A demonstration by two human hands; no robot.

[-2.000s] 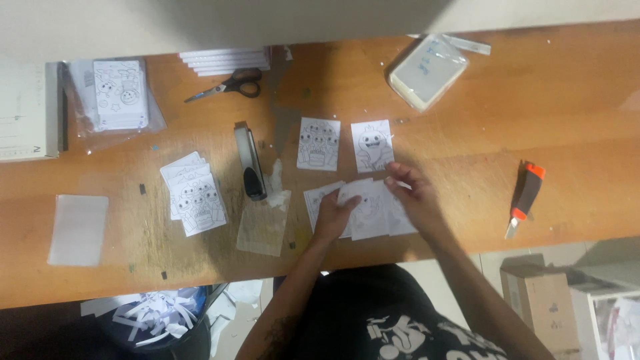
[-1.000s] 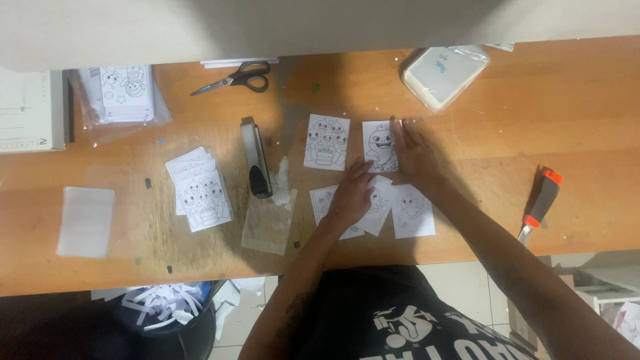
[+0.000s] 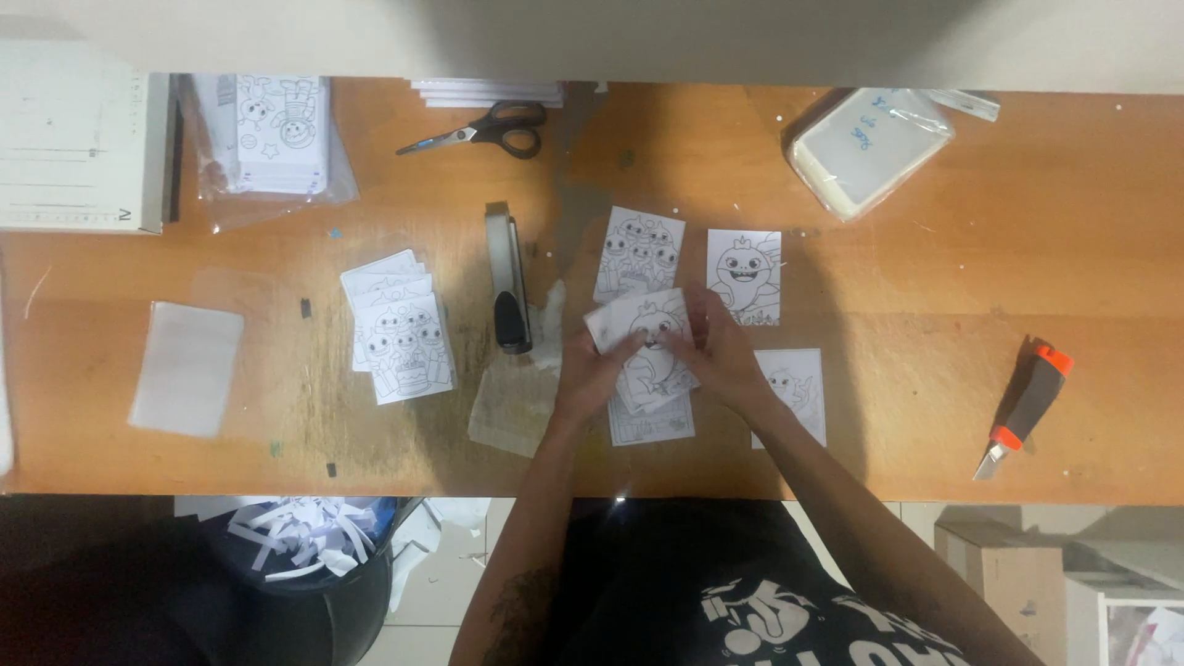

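Note:
Between my left hand [image 3: 592,375] and my right hand [image 3: 726,356], a few coloring cards [image 3: 659,356] with a cartoon shark on top are gripped in an overlapping bunch. Just beyond them lies a card with a group of sharks [image 3: 643,245], partly covered by the bunch. A single shark card [image 3: 745,268] rests beyond my right hand, another card [image 3: 803,398] beside my right wrist. One more card [image 3: 652,424] shows below the held bunch. Left of my hands are a stapler [image 3: 508,277] and a fanned pile of cards [image 3: 407,347].
Scissors [image 3: 490,129], a bag of cards [image 3: 282,139] and a bag of clear sleeves [image 3: 865,153] lie along the back. A translucent sheet stack [image 3: 187,370] is at left, a utility knife [image 3: 1027,402] at right. Below the wooden table's edge stands a bin [image 3: 347,592] of paper strips.
Both hands have come together and now hold cards above the table. One second ago they were apart, touching cards lying in two rows; some of the near row has been picked up.

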